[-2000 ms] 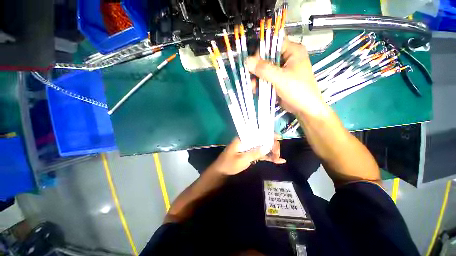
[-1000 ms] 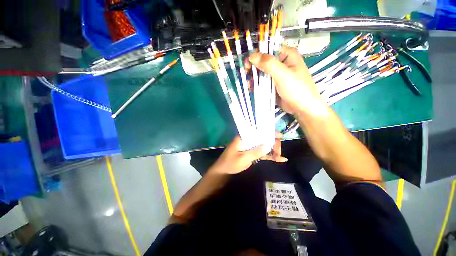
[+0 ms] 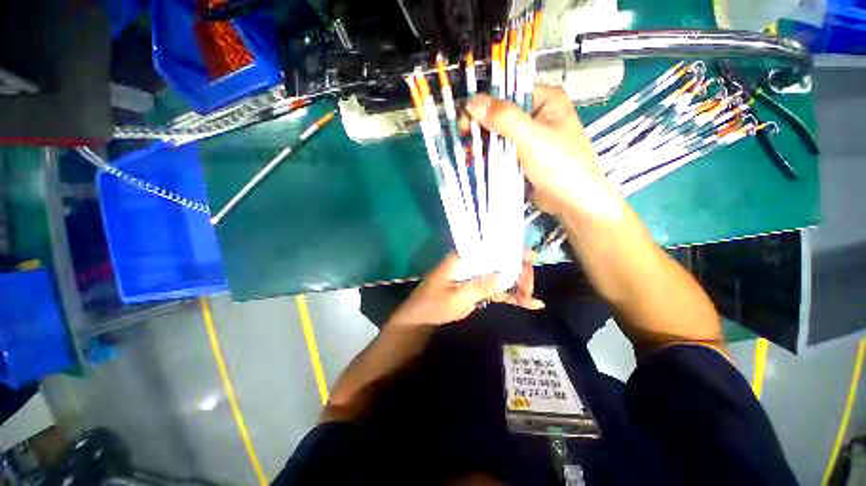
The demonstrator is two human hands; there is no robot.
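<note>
A fanned bundle of white wire leads [image 3: 489,218] with orange tips stands over the front of the green bench, tips pointing away from me. My left hand [image 3: 465,292] is closed around the bundle's lower end. My right hand [image 3: 546,147] grips the upper right part of the bundle, with the thumb across some leads; its other fingers are partly hidden behind them. Several leads on the left side are spread apart. The tips overlap the black crimping machine [image 3: 380,47] in view.
A pile of leads with crimped ends [image 3: 665,128] lies right, beside black-handled pliers [image 3: 779,147]. One lead [image 3: 271,169] lies left. A large blue bin [image 3: 157,228], small blue bin [image 3: 180,66], terminal strip [image 3: 142,180] and curved metal tube [image 3: 693,43] surround the bench area.
The leads on the bundle's left side have shifted; fewer stand spread at the left and the gaps between them differ. My right thumb has moved slightly. Both hands keep their hold.
</note>
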